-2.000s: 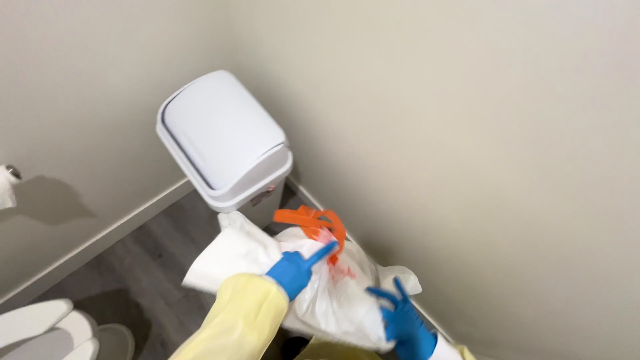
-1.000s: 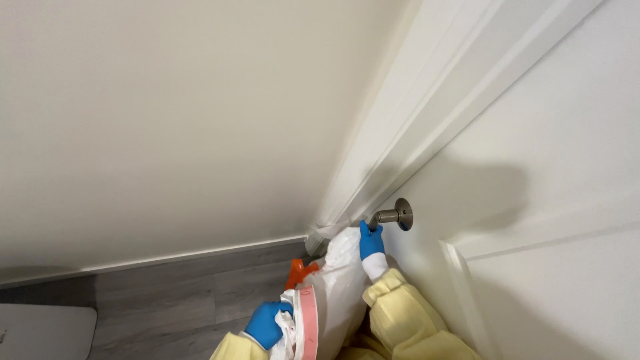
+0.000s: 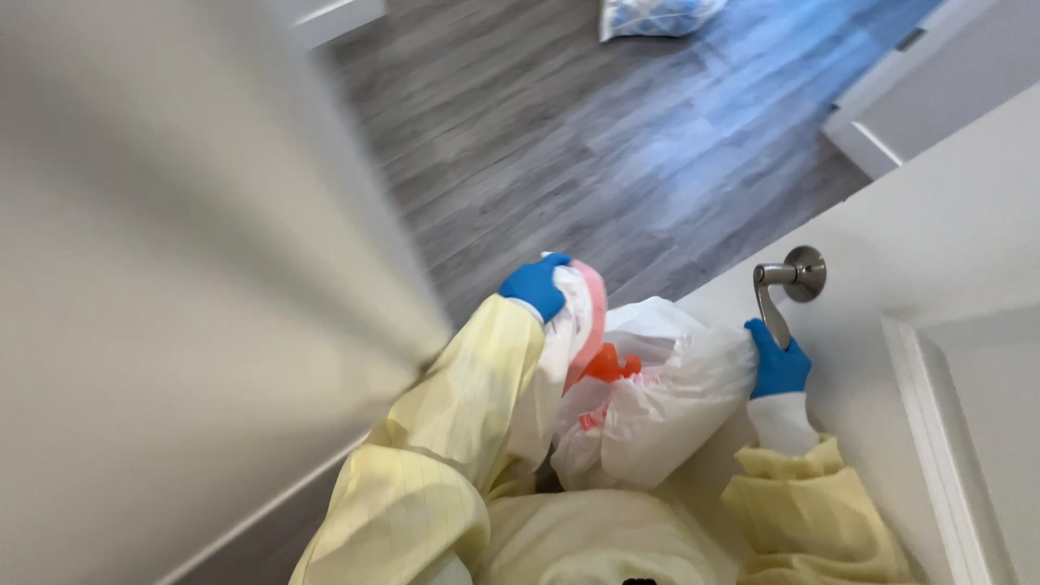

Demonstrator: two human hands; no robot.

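My left hand (image 3: pixel 536 286), in a blue glove, grips the rim of a white plastic bag (image 3: pixel 548 382) with a pink band along its edge. Right of it, a second white plastic bag (image 3: pixel 691 390) bulges between my arms, near an orange drawstring (image 3: pixel 608 364). In its blue glove, my right hand (image 3: pixel 777 357) is closed on the end of a metal lever door handle (image 3: pixel 773 305). The second bag lies against that hand; whether its fingers also hold the bag cannot be told. Yellow gown sleeves cover both arms.
The white door (image 3: pixel 861 244) stands open at the right. A wall (image 3: pixel 203 244) fills the left side. Grey wood-look floor (image 3: pixel 552 162) stretches beyond the doorway, with a blue and white patterned item (image 3: pixel 658 16) at the top. White door trim (image 3: pixel 873 146) shows at the upper right.
The door has opened, and floor beyond it shows, with my right hand still at the handle. My view has turned away from the lidded bin. My left hand keeps hold of the pink-banded bag.
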